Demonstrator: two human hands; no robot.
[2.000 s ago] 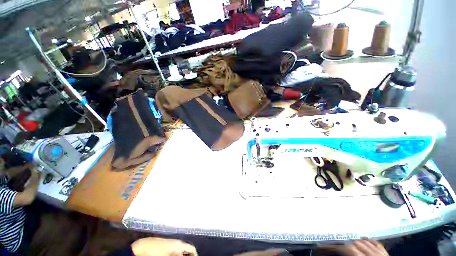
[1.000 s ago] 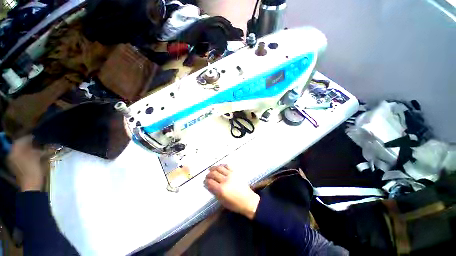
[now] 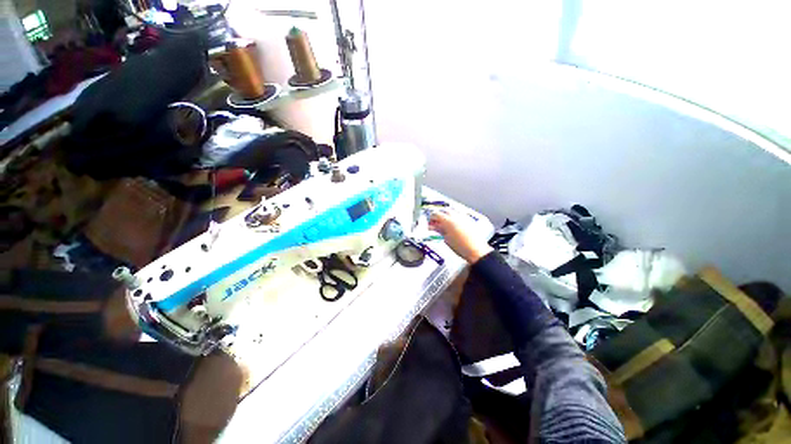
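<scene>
My right hand [image 3: 456,232] reaches to the right end of the sewing table [image 3: 343,381], its fingertips among small items there; whether it grips one is too small to tell. My left hand is not in view. The white sewing machine [image 3: 295,230] with a blue band stands in front of me. Black cloth pieces with brown stripes and a brown end [image 3: 108,381] lie at the lower left beside the needle end. Black scissors [image 3: 336,279] lie under the machine arm. A dark round disc [image 3: 409,252] lies near my right hand.
A black and brown garment [image 3: 412,381] hangs at the table's front edge. White and black scraps [image 3: 564,260] and another black-brown garment [image 3: 685,347] are at the right. Thread cones [image 3: 245,71], a metal flask [image 3: 355,126] and cloth piles stand behind the machine.
The view has swung right. My right hand has moved from the table's front edge to its right end. My left hand has left the view. Black-brown pieces now lie by the needle end.
</scene>
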